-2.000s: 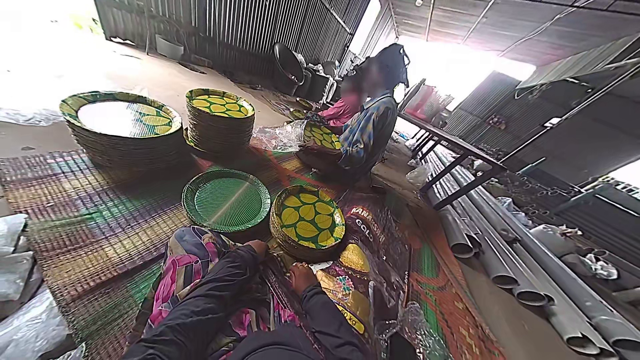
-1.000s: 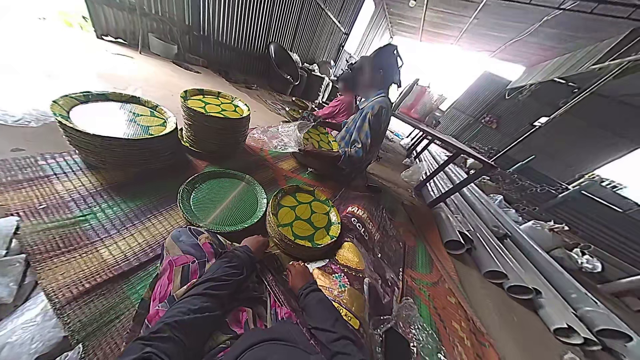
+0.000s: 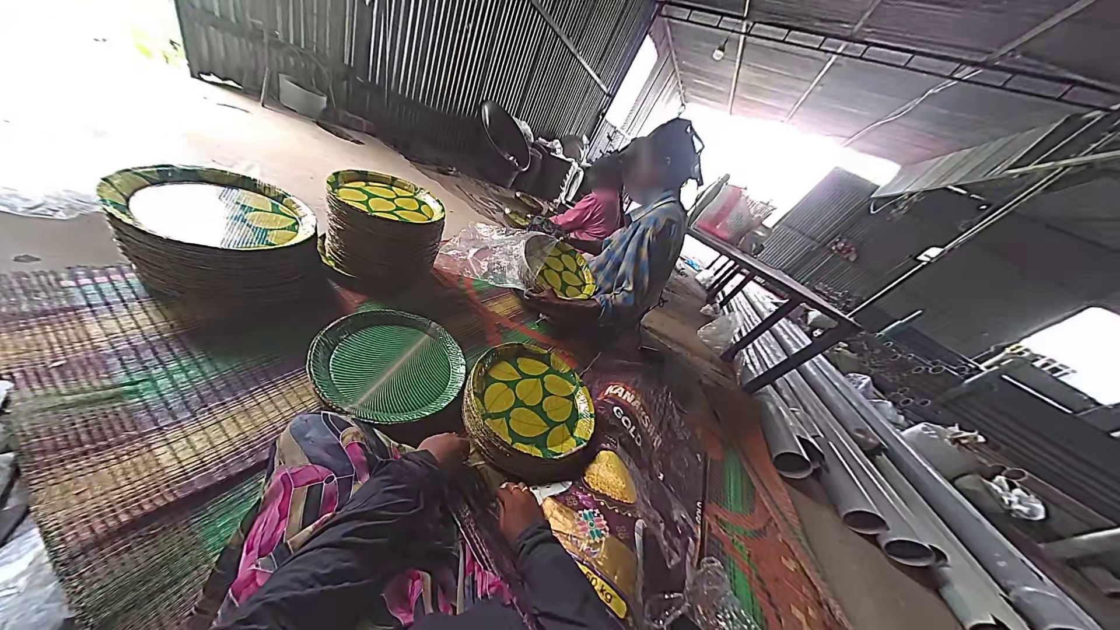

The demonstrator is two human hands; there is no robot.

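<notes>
My left hand [image 3: 446,449] lies at the near left edge of a stack of round plates [image 3: 530,401] printed with yellow leaves on green. At the stack's near side is my right hand [image 3: 518,510], beside a small pale scrap. The fingers of both hands are partly hidden, so their hold is unclear. Left of that stack, a green ribbed round plate [image 3: 387,366] tops another pile. Farther off stand a wide stack of larger plates [image 3: 219,219] and a tall stack of leaf-printed plates [image 3: 385,201]. A printed plastic sack [image 3: 612,516] lies under and beside my right arm.
A person [image 3: 643,245] sits ahead with leaf-printed plates and a clear plastic bag [image 3: 494,255]; another person [image 3: 591,214] is beyond. Woven mats [image 3: 131,394] cover the floor. On the right are a long table [image 3: 770,276] and grey pipes [image 3: 840,490]. Clear plastic wrap [image 3: 713,595] lies near my right arm.
</notes>
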